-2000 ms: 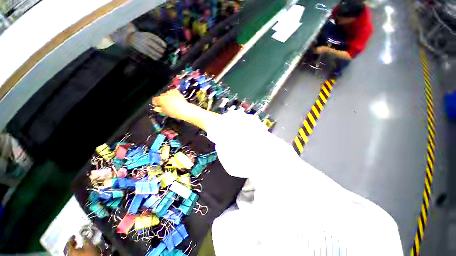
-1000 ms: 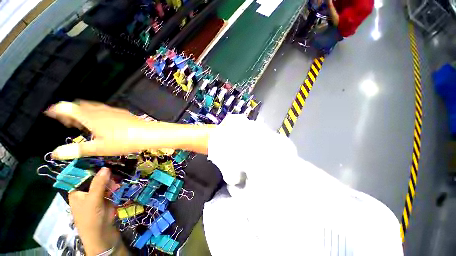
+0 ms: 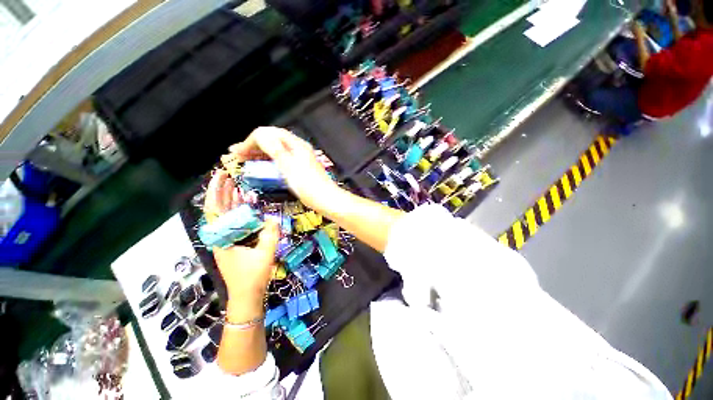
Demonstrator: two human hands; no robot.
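My left hand point(image 3: 249, 254) is palm up over the clip heap, with a teal binder clip point(image 3: 231, 226) in its grip. Whether a unit is clamped in that clip is hidden. My right hand point(image 3: 295, 166) is just above and beyond it, fingers curled over a blue binder clip point(image 3: 262, 175). Loose blue, teal and yellow clips point(image 3: 302, 303) lie in a heap on the black tray point(image 3: 348, 301). Clamped units point(image 3: 422, 144) stand in tight rows at the tray's right. Dark watch-like units point(image 3: 178, 337) lie on the white sheet point(image 3: 134, 262) at the left.
Stacked black trays point(image 3: 184, 74) stand behind. Another tray of coloured clips is at the top. White papers point(image 3: 553, 22) lie on the green bench point(image 3: 485, 86). A person in red point(image 3: 678, 76) is at upper right. A blue bin point(image 3: 30, 226) and clear plastic bags point(image 3: 74, 355) are at left.
My right hand went from the clamped rows to my left hand, which came up over the heap and holds a teal clip. The view has shifted, showing more of the white sheet.
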